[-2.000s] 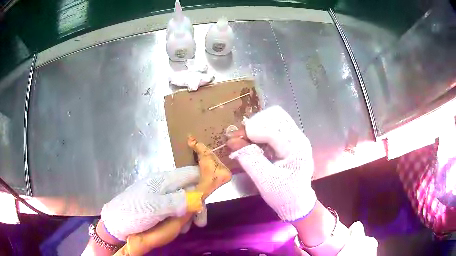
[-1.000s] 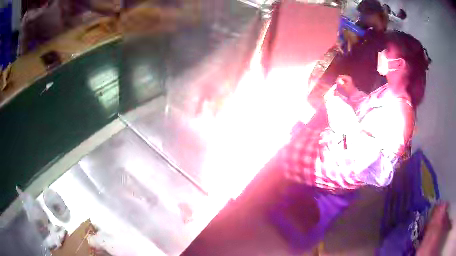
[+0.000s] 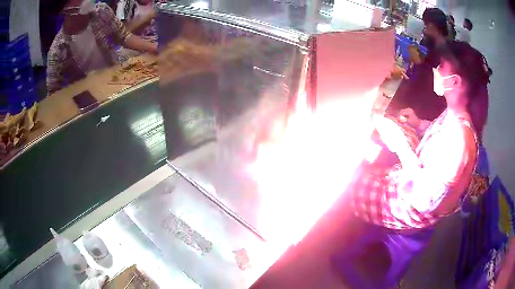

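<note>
Neither my left hand nor my right hand can be made out. At the bottom left, a tall white squeeze bottle (image 3: 70, 253) with a long nozzle stands on the metal table (image 3: 164, 248). A shorter white squeeze bottle (image 3: 96, 249) stands to its right. A crumpled white cloth (image 3: 94, 280) lies in front of them. The brown cardboard sheet (image 3: 131, 279) is beside the cloth, cut off by the lower edge.
A masked person (image 3: 435, 163) sits at right, beside blue crates (image 3: 488, 226). Metal partitions (image 3: 226, 96) and pinkish-white glare fill the middle. A green conveyor belt (image 3: 84, 169) runs at left. Behind it, another person (image 3: 84, 45) is at a bench with tan parts (image 3: 132, 71).
The view has swung right and up from the work spot. My gloved hands, the tan part and the stick have left the picture. The bottles and cardboard now show at the lower left.
</note>
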